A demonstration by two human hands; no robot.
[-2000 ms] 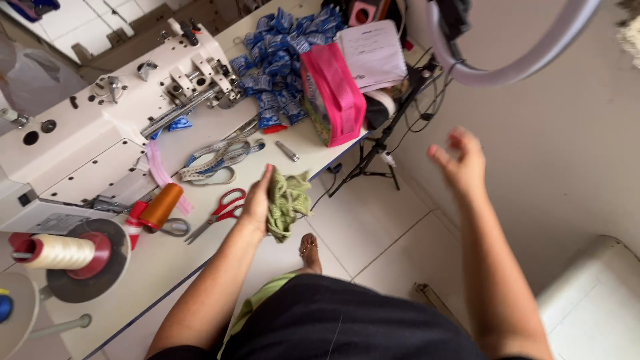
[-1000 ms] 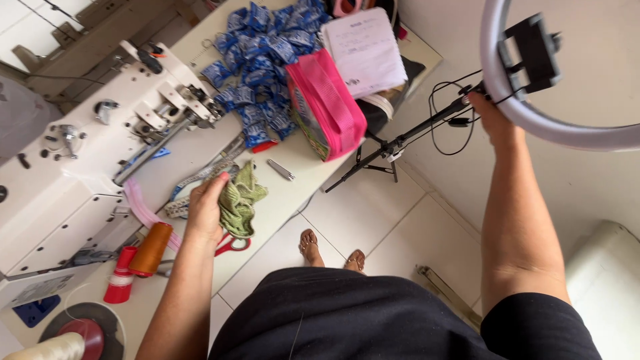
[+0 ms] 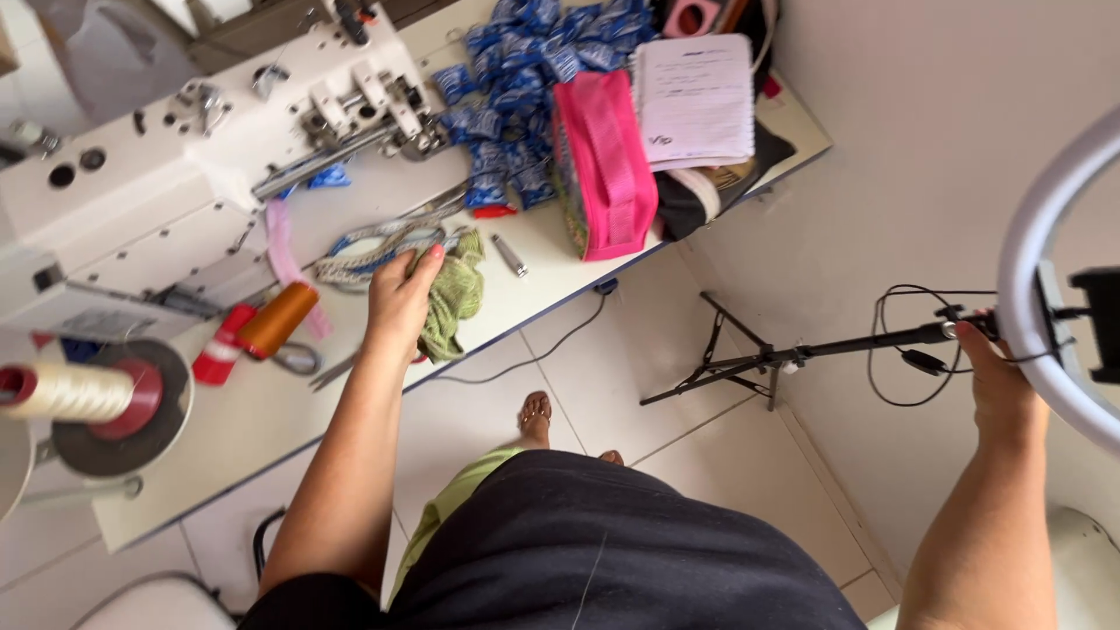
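Note:
My left hand (image 3: 404, 302) holds a crumpled green cloth (image 3: 457, 293) over the front edge of the sewing table. Beside the cloth lie a looped tape measure (image 3: 350, 262) and a nail clipper (image 3: 509, 255); scissors (image 3: 337, 372) are partly hidden under my left forearm. At the right, my right hand (image 3: 1002, 376) is closed around the upper pole of a black tripod stand (image 3: 862, 343), just beside the ring light (image 3: 1019, 262) and its black phone holder (image 3: 1098, 324).
An industrial sewing machine (image 3: 175, 192) fills the table's left. Blue packets (image 3: 516, 96), a pink zip case (image 3: 608, 166) and a notebook (image 3: 694, 101) lie farther back. Thread cones (image 3: 280, 319) stand near the front. A cable (image 3: 534, 359) trails to the floor; a wall is at right.
My right hand, free two seconds ago, has taken hold of the tripod pole. The stand has moved to the right, away from the table. My left hand still holds the green cloth.

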